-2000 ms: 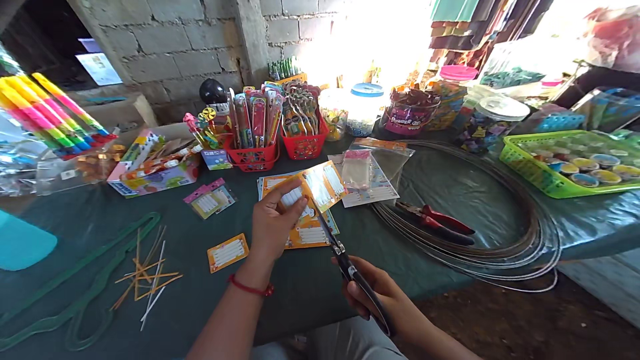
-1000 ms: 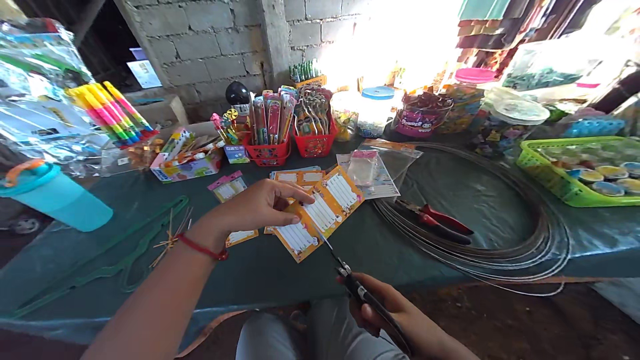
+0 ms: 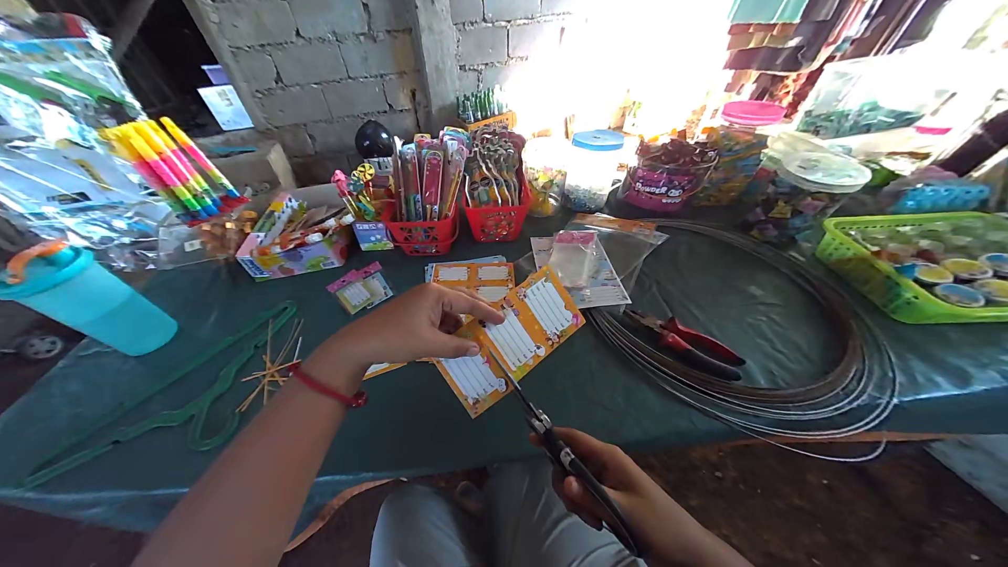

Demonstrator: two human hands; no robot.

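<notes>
My left hand [image 3: 429, 327], with a red bracelet at the wrist, pinches an orange-bordered sheet of lined labels [image 3: 512, 339] above the table. In my right hand [image 3: 602, 480] are black-handled scissors [image 3: 563, 453], their blades at the sheet's lower edge between two label panels. Behind the held sheet, more orange label sheets [image 3: 472, 274] lie on the dark green table cover. Small pink-topped label packs [image 3: 360, 288] lie to their left. A clear plastic packet [image 3: 573, 258] rests on a white printed sheet to their right.
Red-handled pliers [image 3: 685, 342] lie inside a wire coil [image 3: 854, 346] at right. Beyond are red baskets [image 3: 496, 220], jars and a lime-green basket [image 3: 874, 287]. At left are a turquoise tumbler [image 3: 102, 303], a green plastic hanger [image 3: 157, 421], thin sticks [image 3: 272, 370] and a small box [image 3: 295, 256].
The separate label piece left of the hands two seconds ago is now mostly hidden behind my left hand and forearm. The held sheet has tilted and sits lower. The view has shifted left.
</notes>
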